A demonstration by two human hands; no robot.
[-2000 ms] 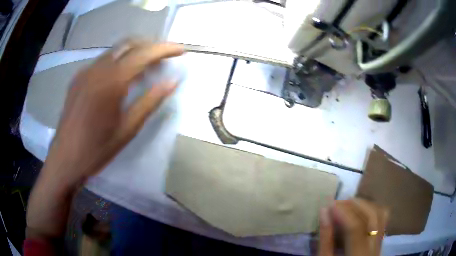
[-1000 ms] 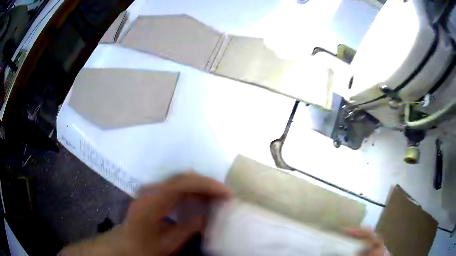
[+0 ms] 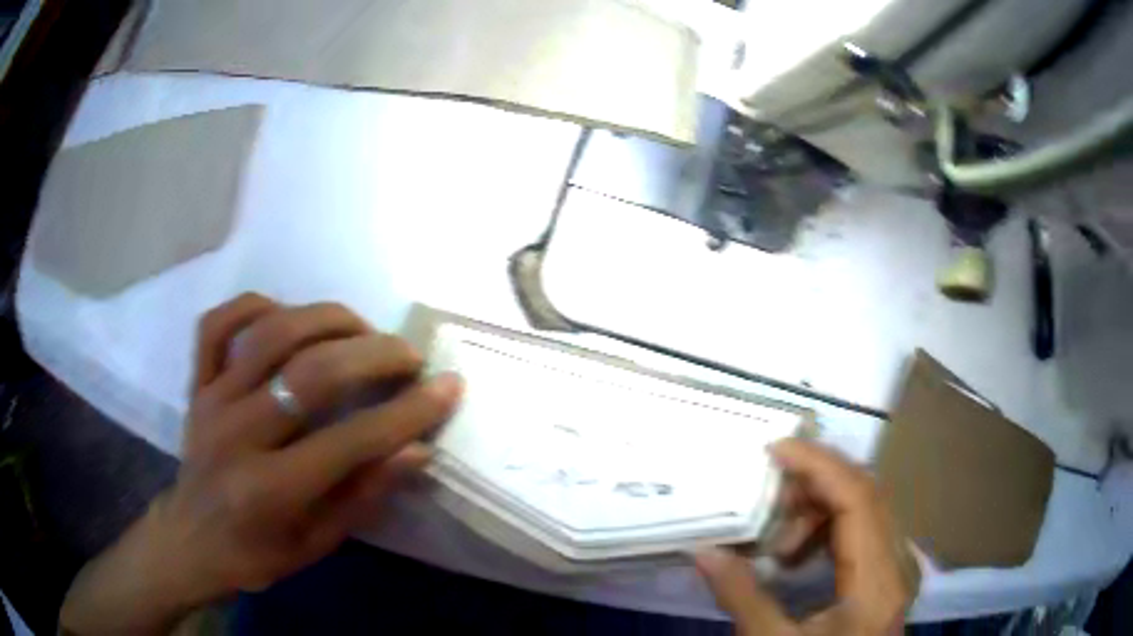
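A white template (image 3: 609, 435) with inner outlines and handwriting lies over a beige flap piece (image 3: 497, 528) near the table's front edge. The beige fabric shows as a border around it. My left hand (image 3: 311, 435) grips the template's left end between thumb and fingers. My right hand (image 3: 826, 534) grips its right end, thumb at the lower edge and fingers at the right corner. Whether the hands also pinch the fabric cannot be told.
The sewing machine head (image 3: 870, 75) stands at upper right, with the presser foot area (image 3: 764, 186) below it. Stitched flaps (image 3: 410, 50) lie along the far side. A beige piece (image 3: 149, 199) lies left, a darker brown piece (image 3: 963, 466) right. A slim black tool (image 3: 1041, 288) lies far right.
The blurred white template has come to lie flat over the beige piece, with both hands now at its ends. The view has shifted, so the machine appears further left.
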